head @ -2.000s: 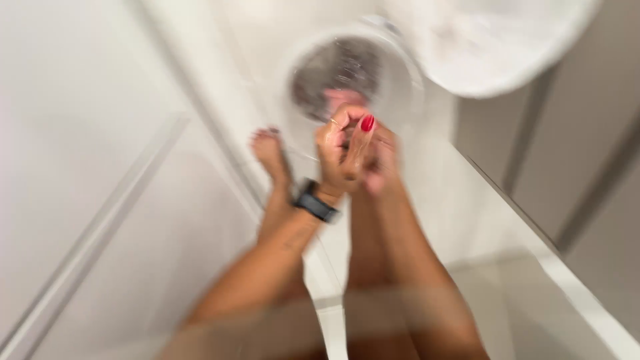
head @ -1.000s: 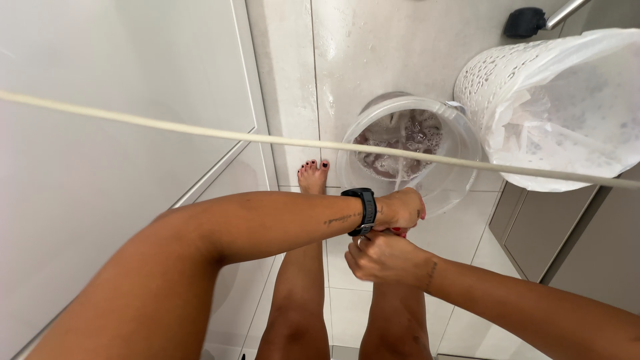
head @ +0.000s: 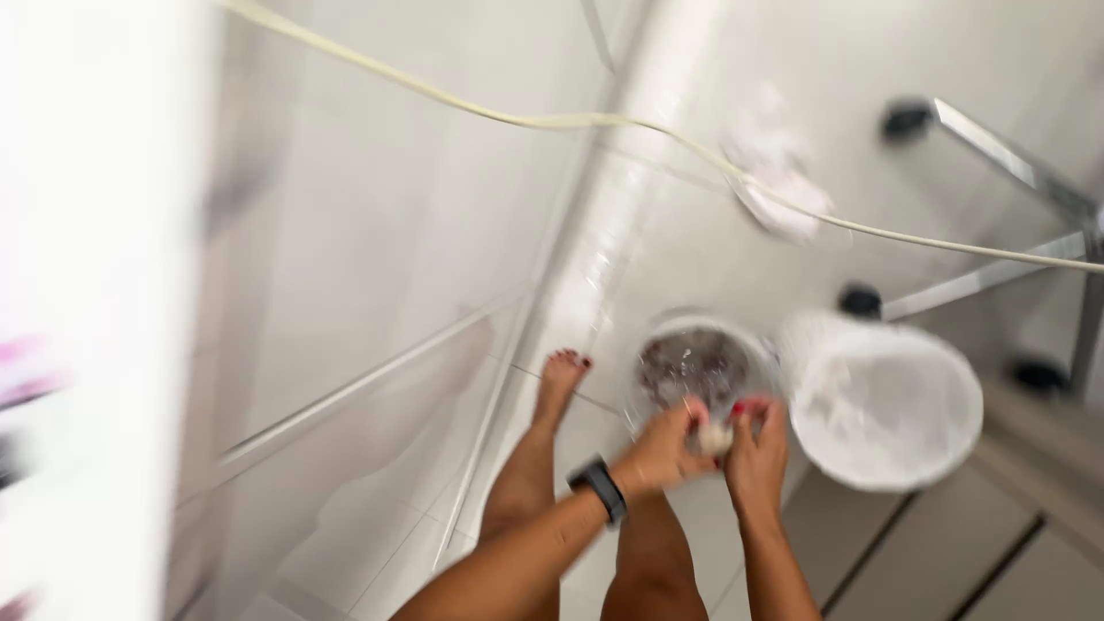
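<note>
My left hand (head: 664,453), with a dark watch (head: 598,490) on its wrist, and my right hand (head: 757,444), with red nails, are close together over the near edge of a translucent bucket (head: 768,379). Between their fingers is a small pale, blurred item (head: 714,440); its kind cannot be told. Both hands seem to touch it. Greyish, glinting water (head: 690,366) with dark matter fills part of the bucket, which stands on the tiled floor.
A white lined wastebasket (head: 888,414) stands right of the bucket. A pale cord (head: 561,121) crosses the upper view. Beyond lie a crumpled whitish cloth-like thing (head: 780,203) and a metal frame (head: 983,142) with dark feet. Drawer fronts (head: 914,543) are at lower right, a glossy panel (head: 388,259) left.
My hands were clasped at the bucket's near side a second ago, left wrist crossed over; now they are side by side with a pale item between them. The view has swung widely.
</note>
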